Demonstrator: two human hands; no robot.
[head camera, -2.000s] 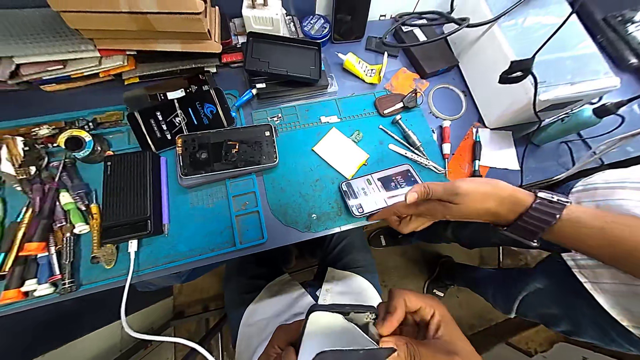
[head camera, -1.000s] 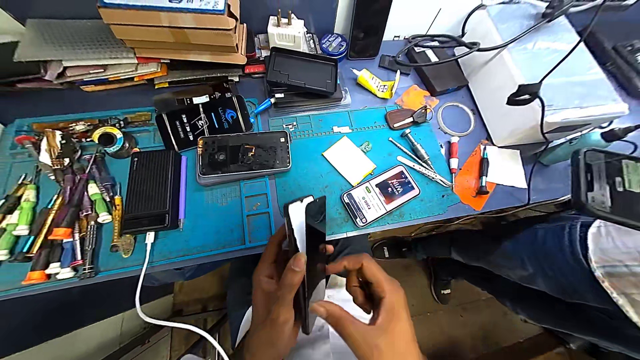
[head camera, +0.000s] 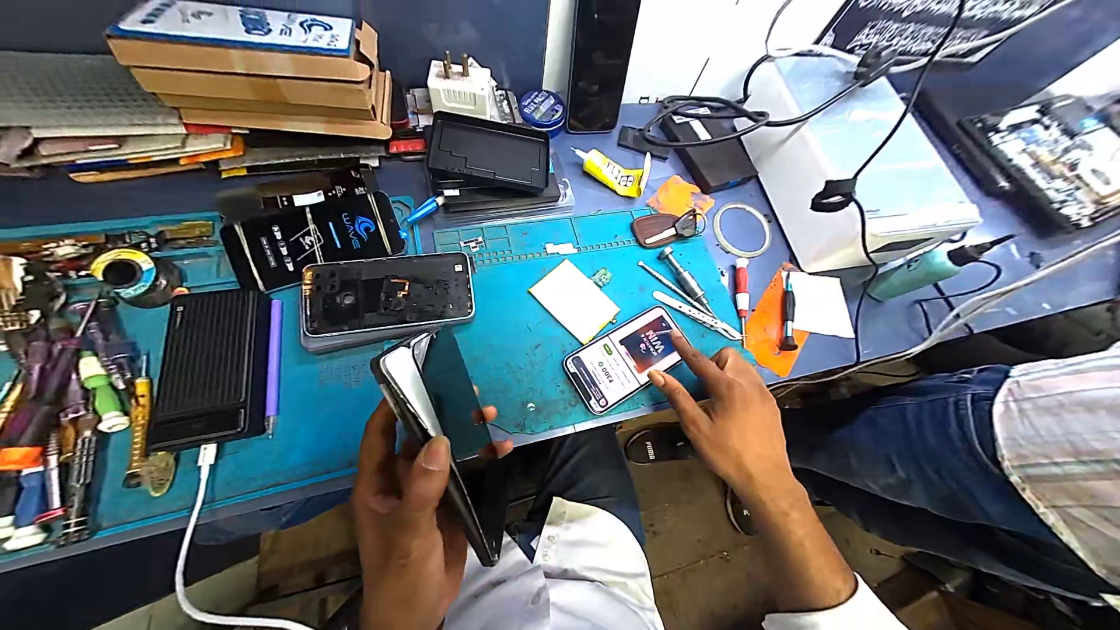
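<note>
My left hand [head camera: 411, 516] holds a dark phone [head camera: 451, 411] in a partly opened flip cover, tilted upright at the mat's front edge, with a white inner surface showing. My right hand [head camera: 731, 420] reaches over a smartphone with a lit screen [head camera: 604, 385] lying on the blue repair mat; its index finger and thumb are at the screen's right side, and whether they touch it I cannot tell. Behind the lit phone lies a white rectangular piece [head camera: 573, 300]. An opened phone body [head camera: 385, 293] rests on a grey block to the left.
Screwdrivers [head camera: 105, 394] crowd the mat's left end beside a black power bank [head camera: 213, 367] with a white cable. Metal tweezers [head camera: 697, 315], a key with a brown fob [head camera: 656, 229] and a white box [head camera: 840, 166] are at the right. A person in jeans [head camera: 892, 420] is close by on the right.
My right hand has left the covered phone and moved to the lit phone on the mat. Two seconds ago another person's hand held the lit phone at the mat's edge; that hand is gone from there.
</note>
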